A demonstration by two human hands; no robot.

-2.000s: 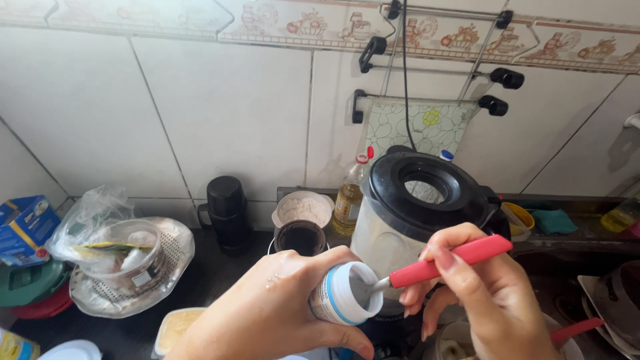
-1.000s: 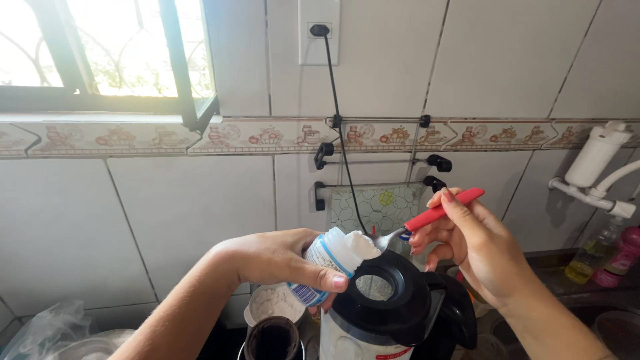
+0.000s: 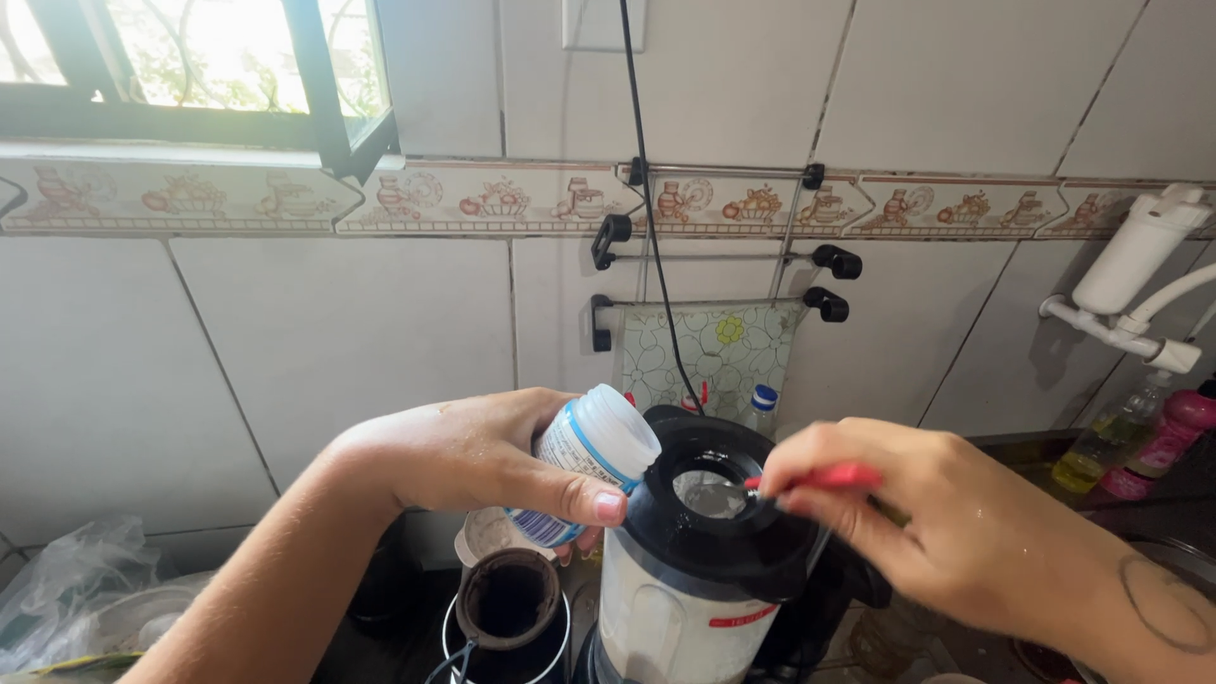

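My left hand (image 3: 494,465) holds a small white plastic jar (image 3: 594,456) with a blue-banded label, tilted beside the blender lid, its mouth uncovered. In my right hand (image 3: 883,503) is a spoon by its red handle (image 3: 826,477); the spoon's metal bowl is at the round opening of the black blender lid (image 3: 708,551). Pale contents show through the opening and the clear blender jug (image 3: 655,608). Behind the left hand, a pale bowl (image 3: 494,534) of whitish powder is partly hidden. A dark cloth coffee strainer (image 3: 508,598) sits in a metal-rimmed pot in front of it.
A black cord (image 3: 655,209) hangs down the tiled wall past a wire rack with a flowered sheet (image 3: 708,351). Capped bottles stand behind the blender. A plastic bag (image 3: 85,579) lies at lower left. At right are a white water filter (image 3: 1140,247) and a pink bottle (image 3: 1173,437).
The spoon has moved from the white jar's mouth down to the blender lid's opening. The jar has stayed in my left hand, beside the lid.
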